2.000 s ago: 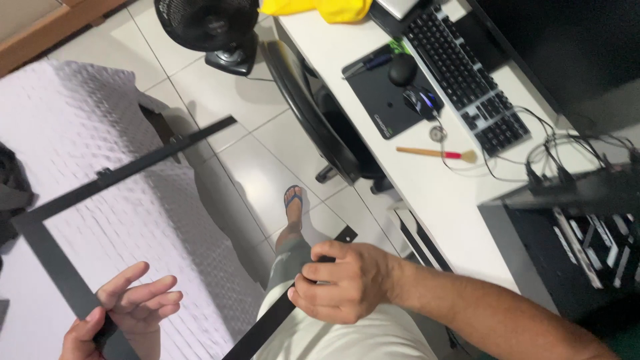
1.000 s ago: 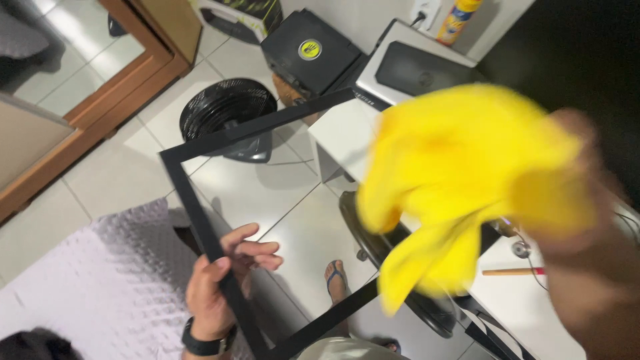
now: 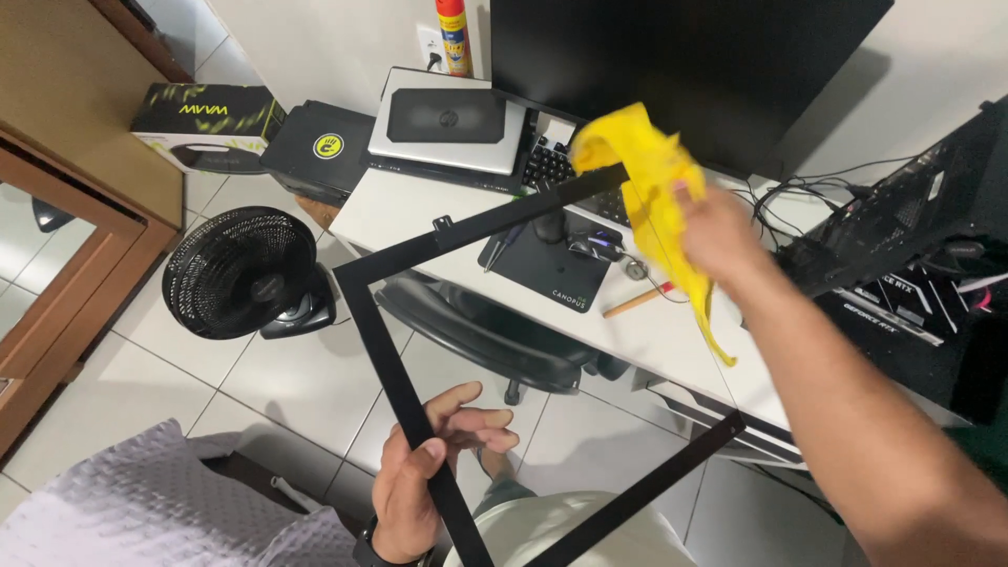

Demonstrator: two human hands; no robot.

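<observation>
My left hand [image 3: 429,465], with a dark watch at the wrist, grips one side of a black frame [image 3: 394,378], its thumb on the near face and the other fingers partly spread behind. The frame has a small tab on its upper bar, and no bar shows on its right side, where a thin line runs between the two ends. My right hand [image 3: 720,228] holds a bright yellow cloth [image 3: 654,181] at the far end of the upper bar. The cloth covers part of that end and hangs down toward the desk; the fingers are partly hidden and blurred.
A white desk [image 3: 661,339] bears a monitor [image 3: 669,71], a keyboard [image 3: 547,161], a mouse pad [image 3: 579,276], a brush [image 3: 638,301] and a laptop [image 3: 394,138]. An open computer case [image 3: 898,260] stands right. A black fan [image 3: 240,272], a chair [image 3: 488,346] and a quilted bedspread [image 3: 150,504] lie left and below.
My right hand, on the frame's lower bar two seconds ago, has since taken up the yellow cloth and now has it at the upper bar's end. My left hand still holds the frame.
</observation>
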